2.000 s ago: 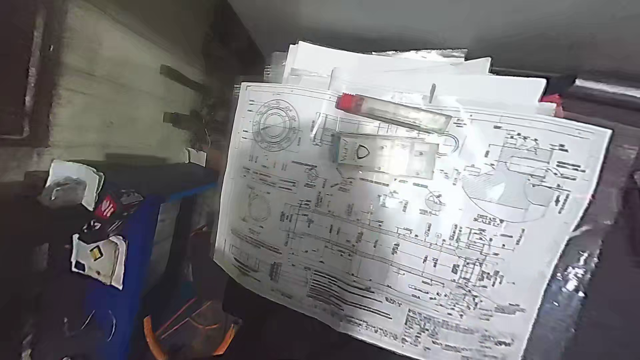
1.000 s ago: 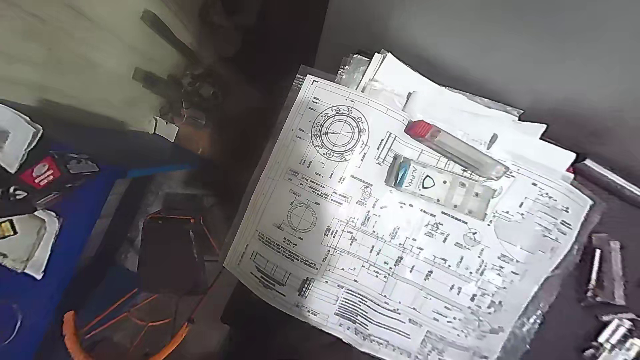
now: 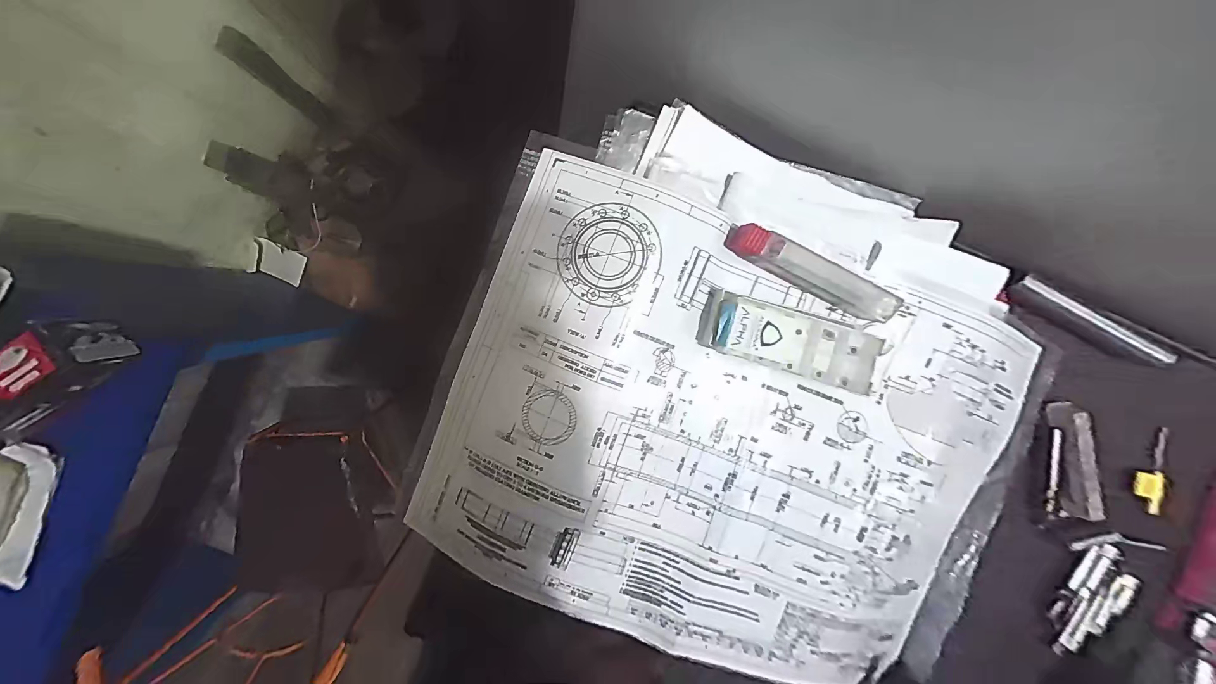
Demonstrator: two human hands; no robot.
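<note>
Neither my left hand nor my right hand shows in the head view. A large technical drawing (image 3: 570,494) in a clear plastic sleeve lies over other papers (image 3: 731,142). On its upper part rest a clear plastic tube with a red cap (image 3: 826,271) and, just below it, a small clear plastic box (image 3: 793,344) bearing a printed label. To the right of the drawing, on a dark surface, are a small key with a yellow handle (image 3: 1150,486), an open narrow case (image 3: 1073,463) and several shiny metal cylindrical pieces (image 3: 1092,594).
A metal rod (image 3: 1092,318) lies behind the drawing's right corner. At the left is a blue table (image 3: 104,532) with a red and black package (image 3: 38,370) and a white packet (image 3: 28,513). An orange-framed item (image 3: 304,503) stands low between the table and the drawing.
The view has shifted, bringing the yellow-handled key and more of the metal pieces at the right into sight. The tube and box remain on the drawing.
</note>
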